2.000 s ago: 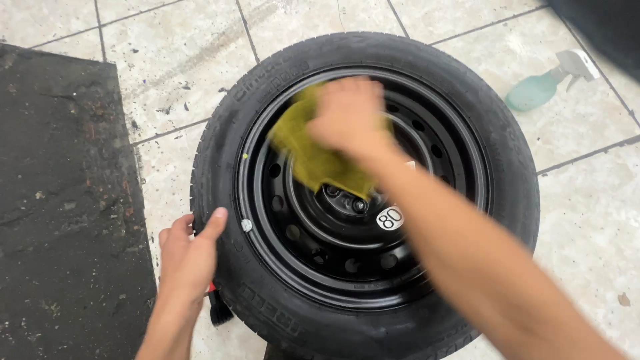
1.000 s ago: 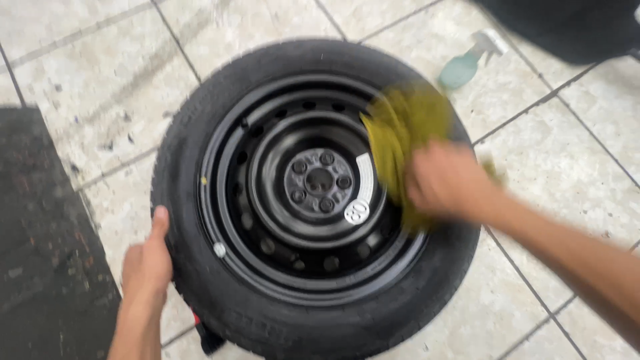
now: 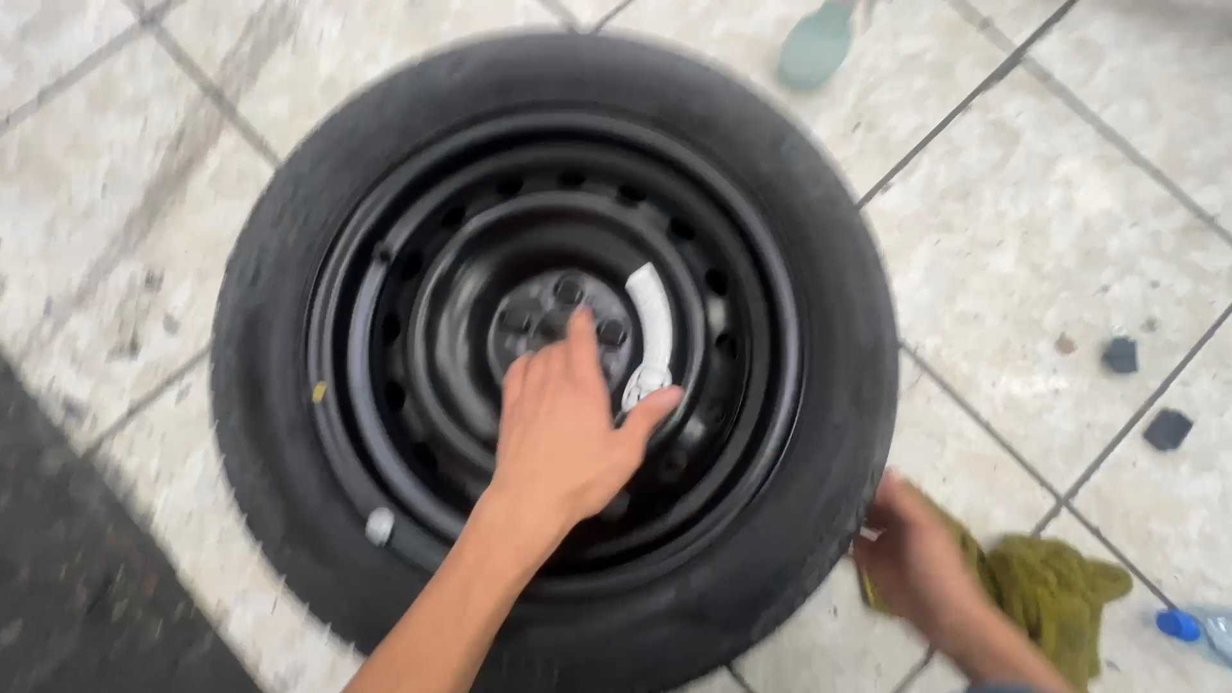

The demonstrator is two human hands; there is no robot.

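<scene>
A black tyre [image 3: 818, 289] on a black steel wheel rim [image 3: 462, 231] lies flat, its outer face up. My left hand [image 3: 568, 423] is over the hub, fingers spread, its fingertips at the centre among the bolt holes; it holds nothing visible. A curved white sticker [image 3: 652, 308] is beside its thumb. My right hand [image 3: 914, 558] is at the tyre's lower right edge, blurred, fingertips near the sidewall. An olive-green cloth [image 3: 1049, 597] is beside and behind that hand; whether the fingers hold it is unclear. A grey wheel weight [image 3: 380, 526] is at the rim's lower left.
A pale green spray bottle [image 3: 816, 48] is on the tiled floor [image 3: 1039, 241] beyond the tyre. Small dark pieces [image 3: 1167, 429] lie at the right, above a clear plastic bottle with a blue cap [image 3: 1178, 625]. A dark mat [image 3: 87, 568] covers the lower left.
My left hand has moved from the tyre's left edge onto the hub. My right hand and the cloth have gone from the wheel's upper right side to beside the tyre's lower right edge.
</scene>
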